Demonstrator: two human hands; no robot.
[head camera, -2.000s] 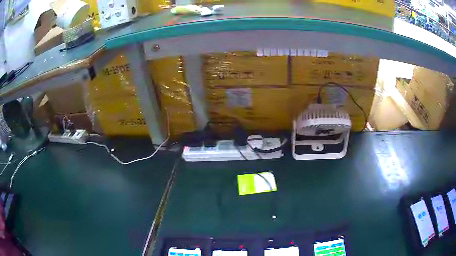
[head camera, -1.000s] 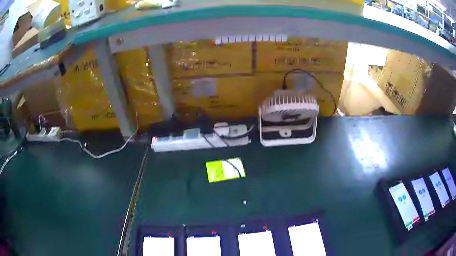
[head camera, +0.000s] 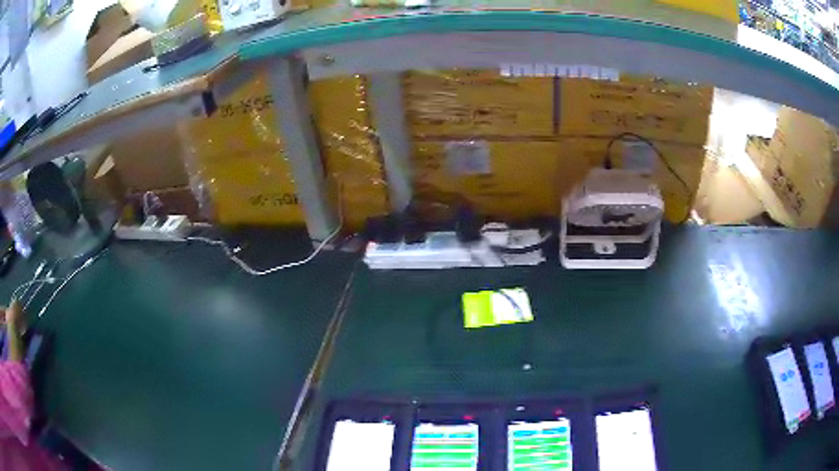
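Note:
Several smartphones stand side by side in a black holder (head camera: 400, 414) at the bottom edge, their lower ends cut off. The outer left phone (head camera: 361, 446) and the outer right phone (head camera: 626, 442) show white screens. The two middle phones, left (head camera: 444, 448) and right (head camera: 539, 447), show green bars on white. A yellow-green and white card (head camera: 497, 308) lies behind them, with a thin black cable across it. Neither of my hands is in view.
A second phone holder (head camera: 768, 368) stands at the right edge, cut off. A white power strip (head camera: 451, 254) and a white fan-like unit (head camera: 611, 225) stand before yellow cartons (head camera: 488, 110). A shelf (head camera: 442, 32) crosses above. At far left is another person's pink sleeve (head camera: 14, 400).
The view has swung left since one second ago, so the bench things sit further right. The two middle screens have gone from white to green bars. The neighbour's arm has appeared at far left.

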